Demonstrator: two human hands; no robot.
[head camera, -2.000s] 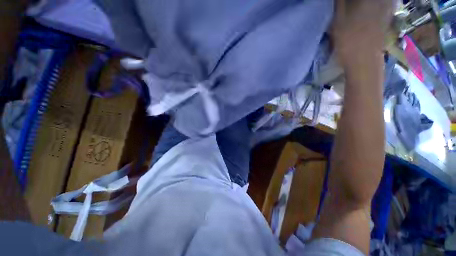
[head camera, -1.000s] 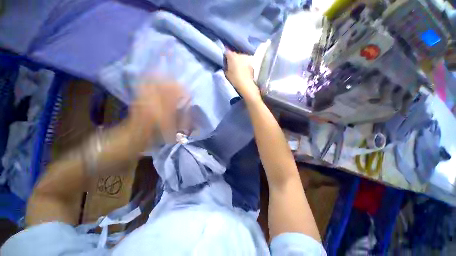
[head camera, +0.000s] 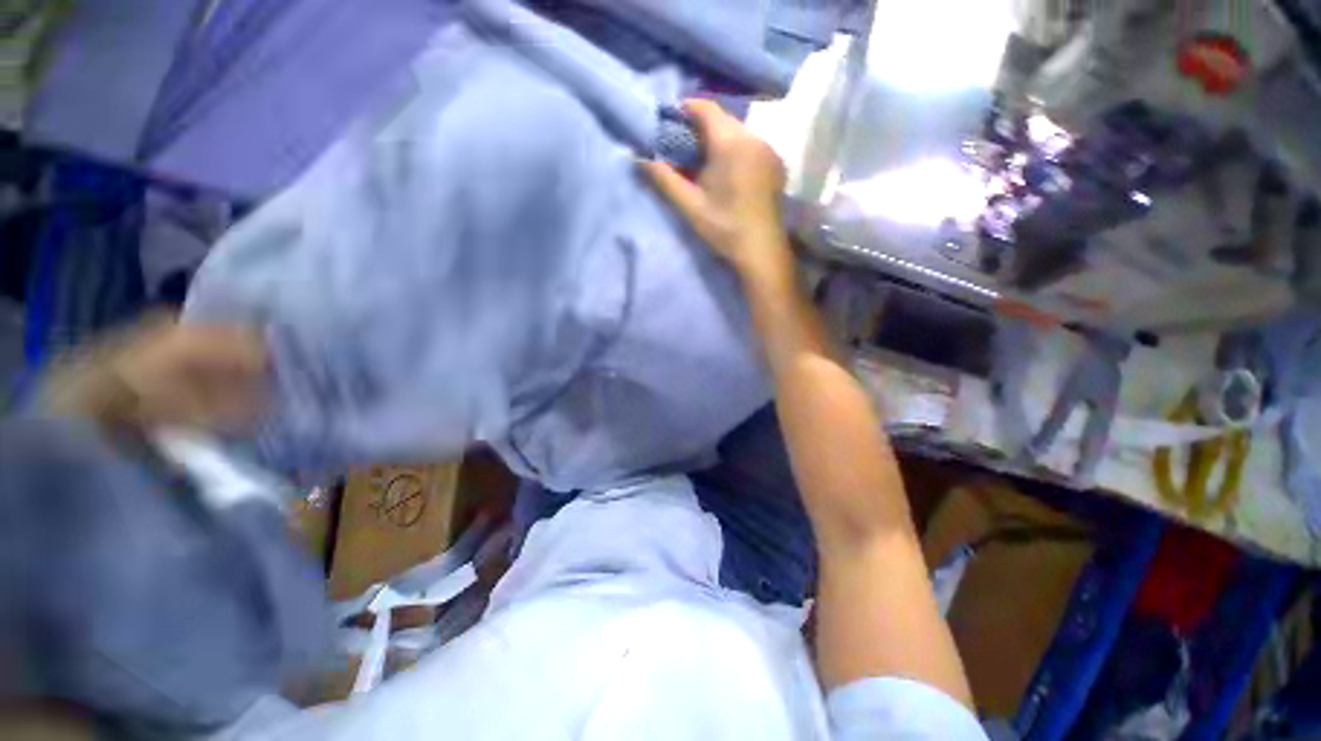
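A large piece of grey-blue cloth (head camera: 478, 261) spreads from the table over my lap, partly blurred. My right hand (head camera: 732, 181) is at its upper right edge, with the thumb and fingers around a fold and a small dark patch between them. My left hand (head camera: 181, 374) is strongly blurred at the cloth's left edge; its grip cannot be told. A darker grey-blue cloth (head camera: 145, 579) and a blurred white strip (head camera: 217, 471) are below it. The machine (head camera: 1101, 159), with a red oval badge and bright glare, stands right of my right hand.
Purple-blue cloth (head camera: 290, 87) lies at upper left. A grey two-legged tool (head camera: 1084, 405) and yellow scissors handles (head camera: 1200, 463) lie on the table edge, near a small white ring (head camera: 1236, 395). Below are a brown carton (head camera: 391, 528), pale tie strips (head camera: 420, 591) and a blue basket (head camera: 1094, 615).
The tied, gathered end over my lap no longer shows. The cloth has spread wider. My left hand has moved left, and darker cloth now shows at lower left. My right hand remains at the upper edge.
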